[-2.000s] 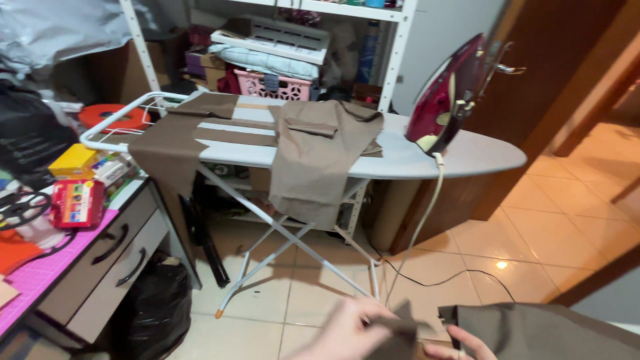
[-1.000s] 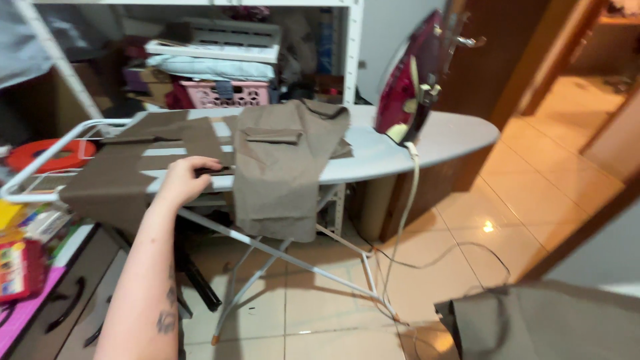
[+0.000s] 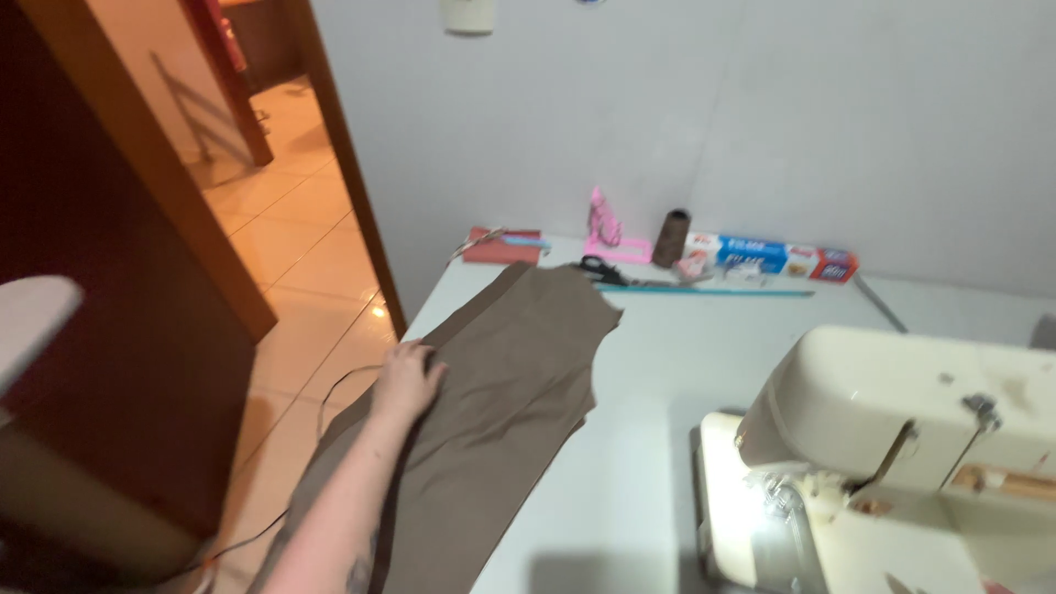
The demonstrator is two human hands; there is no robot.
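Note:
Brown fabric pieces (image 3: 511,371) lie in layers along the left side of a white table, with part of them hanging past its edge. My left hand (image 3: 408,375) rests palm down on their left edge, fingers bent; blur hides whether it pinches the cloth. My right hand is out of view. Beyond the fabric's far end are black-handled scissors (image 3: 602,271) and a teal rod (image 3: 709,291). To the right stands a cream sewing machine (image 3: 891,404) with its lamp lit.
Along the wall sit a reddish case (image 3: 499,247), a pink plastic stand (image 3: 619,247), a brown thread cone (image 3: 672,238) and a boxed film roll (image 3: 771,256). A dark cord (image 3: 330,396) crosses the tiled floor at left. The ironing board's tip (image 3: 37,318) shows at far left.
The view has swung right from the ironing board to the sewing table. My left hand has left the fabric on the board and is now on the fabric at the table.

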